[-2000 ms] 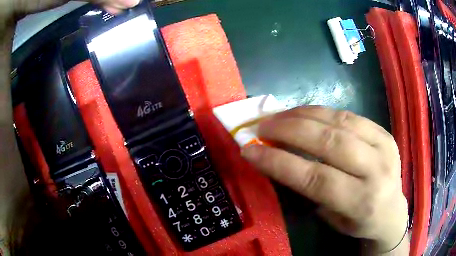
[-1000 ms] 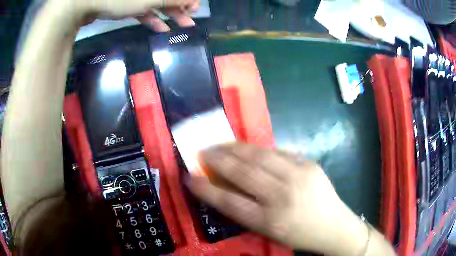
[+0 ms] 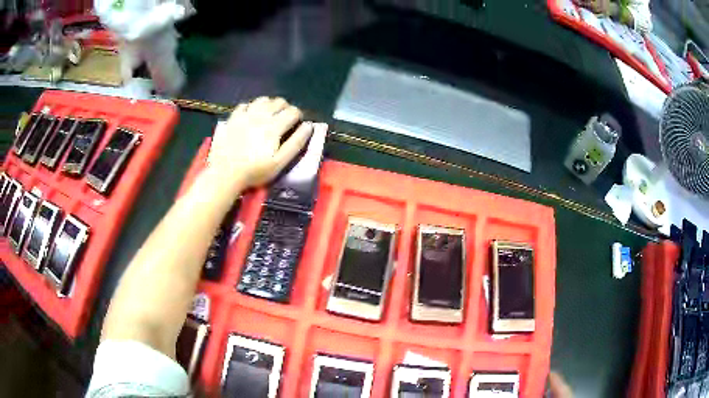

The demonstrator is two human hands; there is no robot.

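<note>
An open black flip phone [image 3: 274, 249] lies in a slot of the red foam tray [image 3: 478, 208], its keypad towards me and its glossy upper half [image 3: 305, 180] pointing away. My left hand [image 3: 256, 141] holds that upper half at its far left side, fingers curled over the edge and thumb along the screen. A second black phone [image 3: 219, 249] lies to the left, mostly hidden under my left forearm. Only fingertips of my right hand [image 3: 558, 385] show at the bottom edge, right of the tray; what they hold is hidden.
Gold-framed handsets [image 3: 438, 272] fill other slots. Another red tray of handsets [image 3: 148, 124] is at left. A pale flat sheet [image 3: 435, 113], small bottle [image 3: 593, 148] and round fan [image 3: 690, 136] are behind. A blue-and-white block [image 3: 622, 260] and black phones [image 3: 690, 311] are at right.
The view has pulled back and shows more of the bench. My right hand and the white piece have left the phone; only fingertips show low right. My left hand has moved onto the phone's upper half.
</note>
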